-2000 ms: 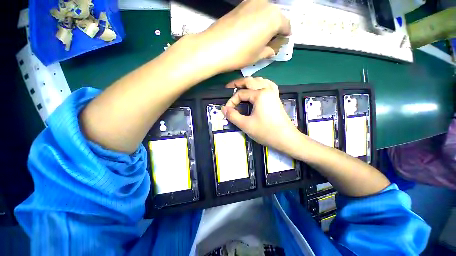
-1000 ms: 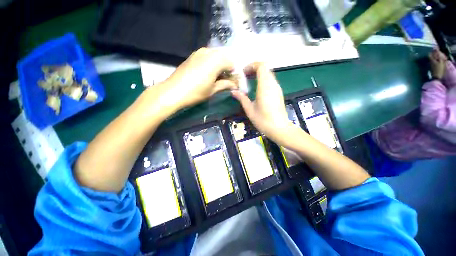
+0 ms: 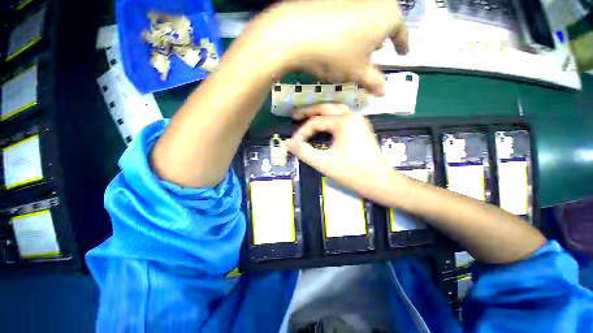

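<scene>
A black foam tray [image 3: 309,224] holds several open phone assemblies side by side. My right hand [image 3: 338,146] is over the upper ends of the two leftmost phones. Its thumb and forefinger pinch the edge of a small tan adhesive piece [image 3: 279,153] at the upper right of the leftmost phone [image 3: 272,211]. Whether the piece is stuck down I cannot tell. My left hand [image 3: 387,62] is above and beyond it, blurred, fingers apart, with nothing seen in it. Below it a pale liner strip [image 3: 318,95] with a row of small dark squares lies behind the tray.
A blue scrap bin [image 3: 135,55] with crumpled tan bits stands at the upper left, beside a white perforated strip [image 3: 123,101]. More phones in black holders [image 3: 26,159] are at the far left. A white board [image 3: 520,62] with dark parts is at the upper right.
My hands were together above the bench and are now apart. The right is down at the leftmost phone, where the tan piece now shows. The view has shifted left.
</scene>
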